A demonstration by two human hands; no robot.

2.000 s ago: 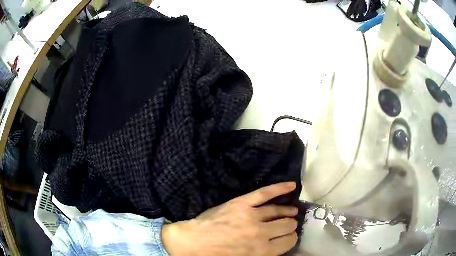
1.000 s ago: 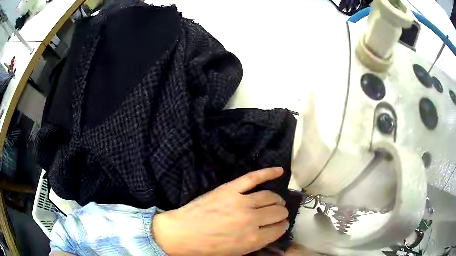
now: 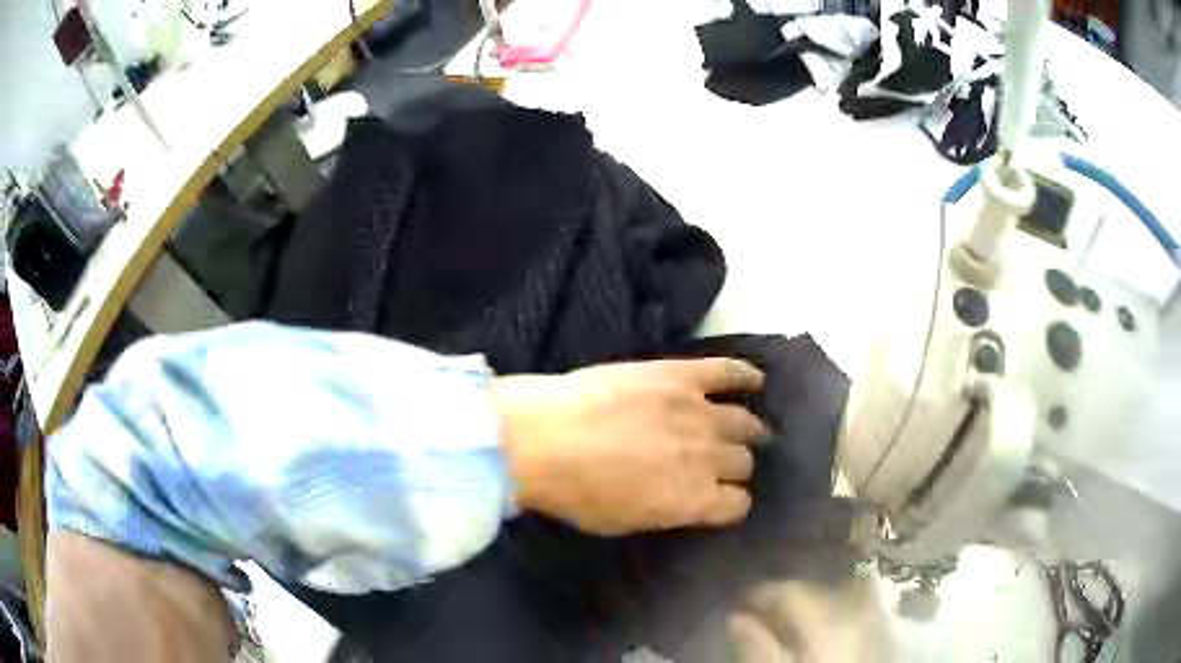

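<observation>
The dark checked garment (image 3: 609,259) lies in a heap left of the cream sewing machine head (image 3: 1023,311). A smoother black fabric piece (image 3: 803,389) reaches to the needle area, which is mostly hidden. My left hand (image 3: 635,447) lies flat on the cloth with its fingers pointing right toward the machine. My right hand (image 3: 803,624) is at the bottom edge, blurred and partly cut off, at the near edge of the cloth; its grip is unclear. Scissors (image 3: 1085,609) lie on the bed right of the needle area.
Black and white fabric scraps (image 3: 881,65) lie at the table's far end. A blue hose (image 3: 1127,194) curves behind the machine head. A small dark display (image 3: 1044,211) is behind the head. Another table with a wooden edge (image 3: 194,181) stands at the left. A pink object (image 3: 544,36) is at the top.
The view has shifted and widened, showing the scraps and scissors. My left hand has moved farther up on the cloth. My right hand now shows more at the bottom. More smooth black fabric shows.
</observation>
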